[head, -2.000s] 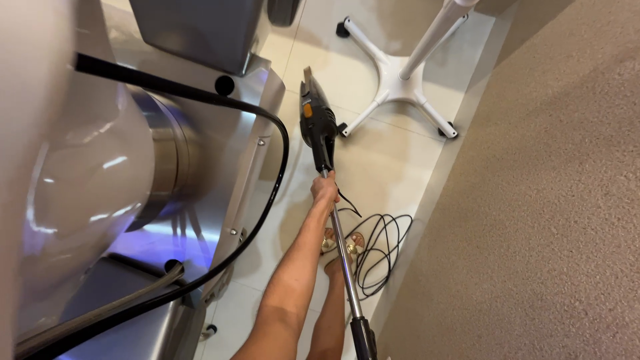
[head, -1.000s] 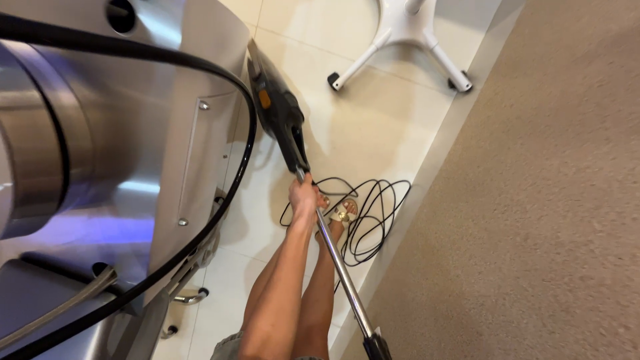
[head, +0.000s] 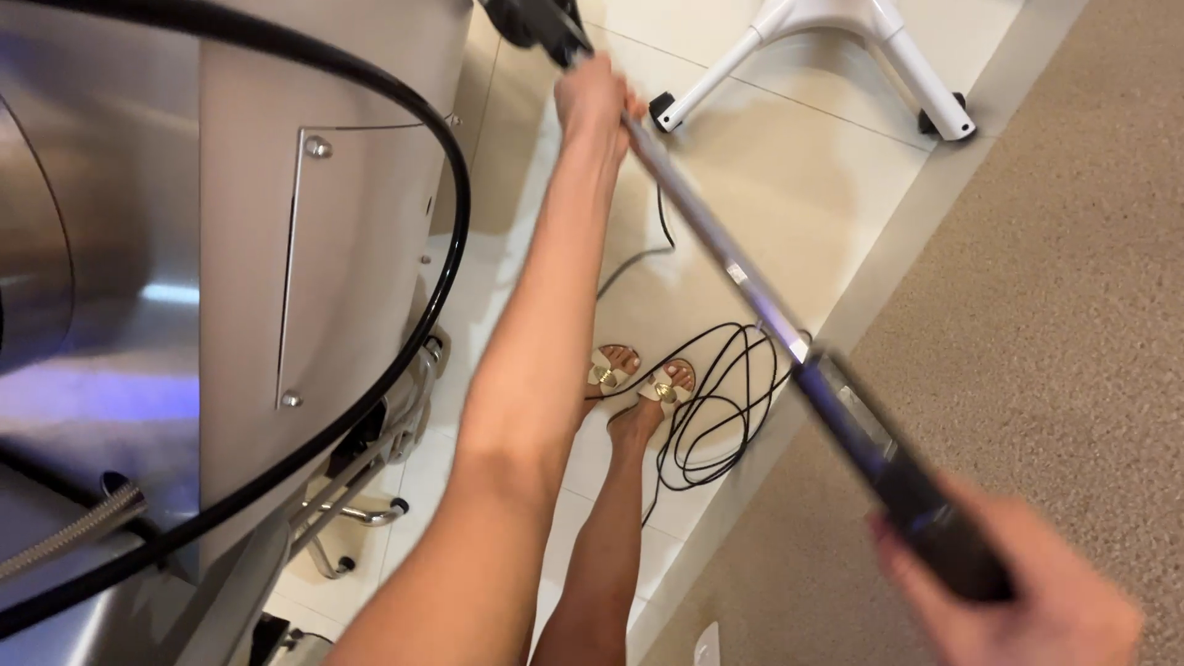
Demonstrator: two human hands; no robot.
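A stick vacuum cleaner's metal tube runs diagonally from the upper middle to the lower right. My left hand grips the tube at its upper end, right beside the vacuum's black body, which the top edge of the view cuts off. At the other end of the tube, my right hand, somewhat blurred, is closed around the black handle. A thin black power cord lies in loose loops on the floor tiles beside my sandalled feet.
To the left stands a large stainless steel machine, with a thick black hose curving in front of it. A white wheeled stand base is at the top. A rough beige wall borders the floor on the right.
My right hand has come into view on the handle. The vacuum's body, fully visible earlier, is now mostly beyond the top edge. The view has shifted.
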